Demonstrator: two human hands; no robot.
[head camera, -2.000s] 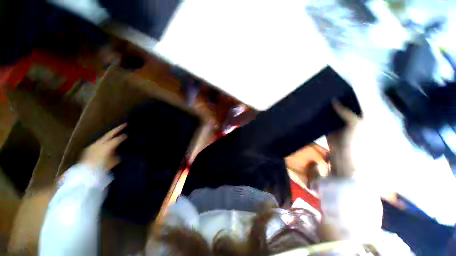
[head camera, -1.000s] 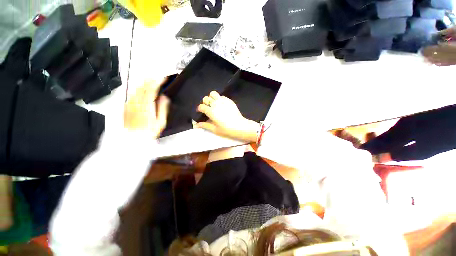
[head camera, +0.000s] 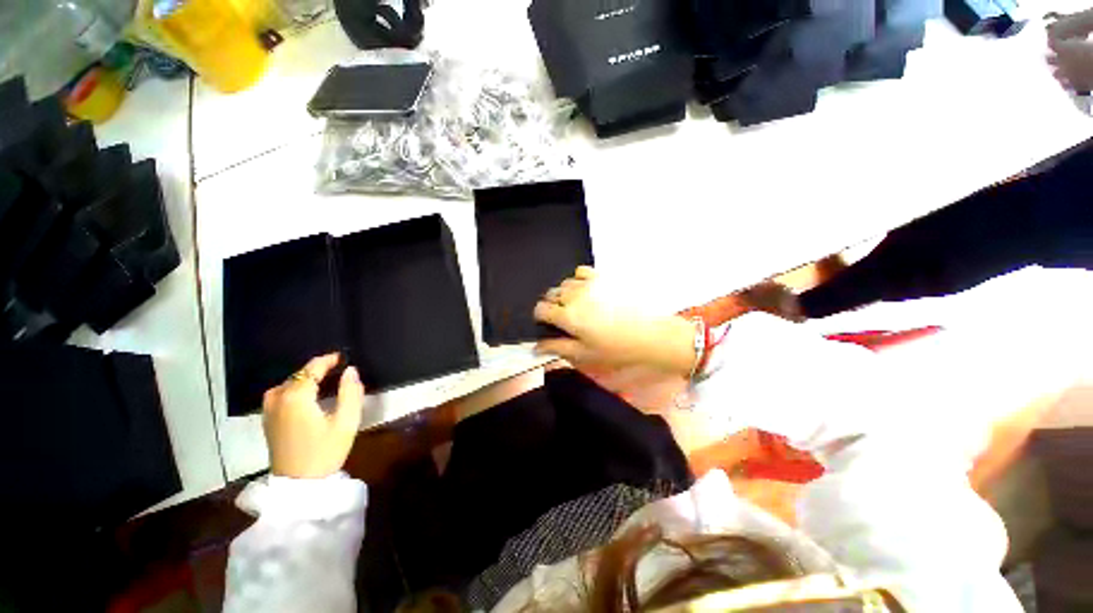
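Note:
Three open black box bases lie flat along the table's front edge, plain dark inside: a left one (head camera: 282, 317), a middle one (head camera: 408, 299) beside it, and a right one (head camera: 533, 258) across a narrow gap. My left hand (head camera: 314, 419) has its fingertips at the front ends of the left and middle bases, where they meet; whether it grips is unclear. My right hand (head camera: 611, 317) holds the front right corner of the right base, with fingers over its wall.
A clear bag of cables (head camera: 450, 138) lies behind the bases, with a smartphone (head camera: 372, 89) on it. Black box stacks stand at left (head camera: 84, 228) and back right (head camera: 617, 60). A yellow container (head camera: 213, 36) is at back left. Another person's hand (head camera: 1073, 54) shows at far right.
The view has shifted. The bases, earlier overlapping and tilted under my hands, now lie side by side. My right hand has moved from inside a base to the right base's corner.

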